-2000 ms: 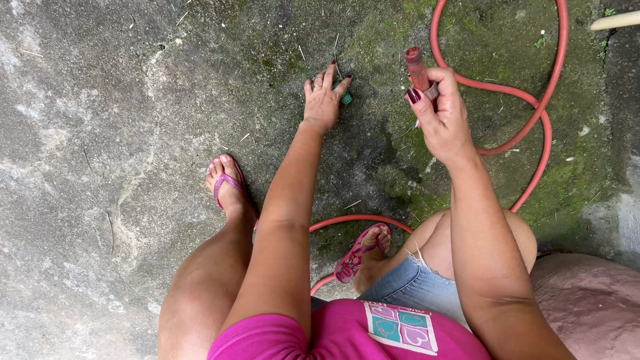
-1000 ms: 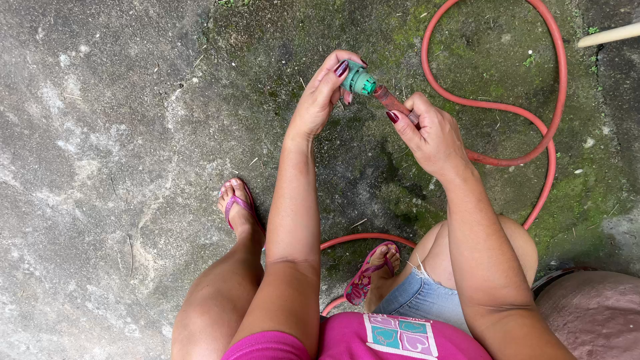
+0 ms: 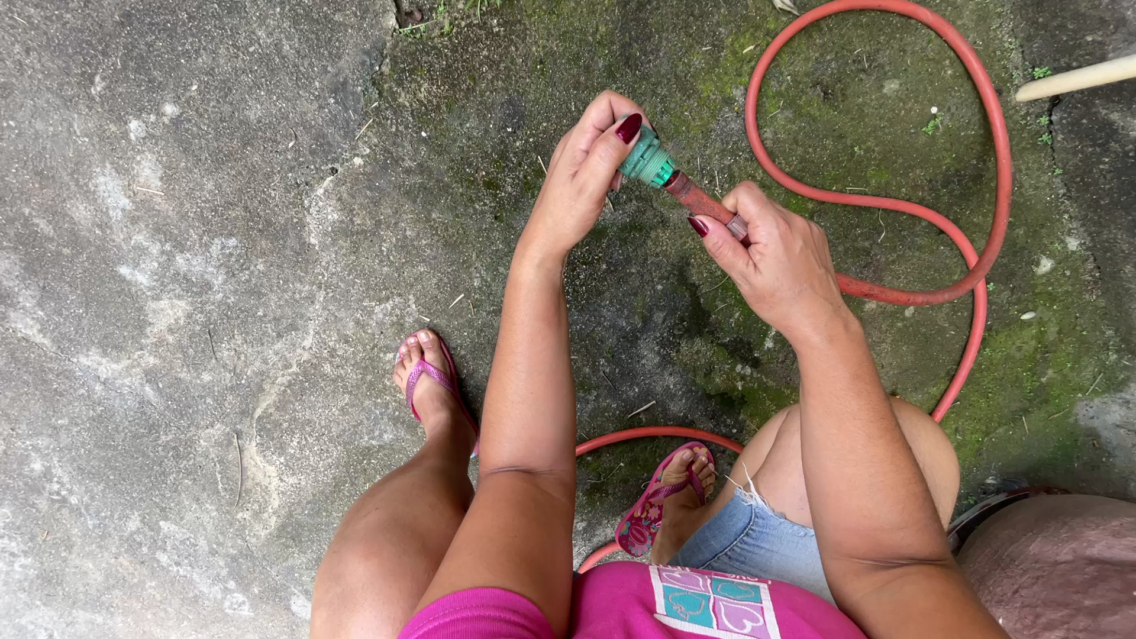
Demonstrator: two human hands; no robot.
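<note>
Near the top middle of the head view, my left hand [image 3: 586,173] grips a green plastic hose connector [image 3: 650,160], thumb on its near side. The connector meets the end of a red garden hose [image 3: 697,197], at least touching it; how far the hose goes in cannot be told. My right hand [image 3: 777,253] is closed around that hose just behind its end, by a band or clamp [image 3: 737,227] around the hose. Part of the band is hidden by my fingers.
More red hose [image 3: 1001,151] loops over the mossy concrete ground [image 3: 266,222] at right and passes behind my foot in a flip-flop [image 3: 652,515]. A pale stick or handle [image 3: 1078,78] enters at upper right. A rounded brownish object [image 3: 1056,568] stands at lower right.
My left hand was down at the ground by the green connector two seconds ago, then lifted it to the hose end. My right hand has kept its hold on the hose and moved lower.
</note>
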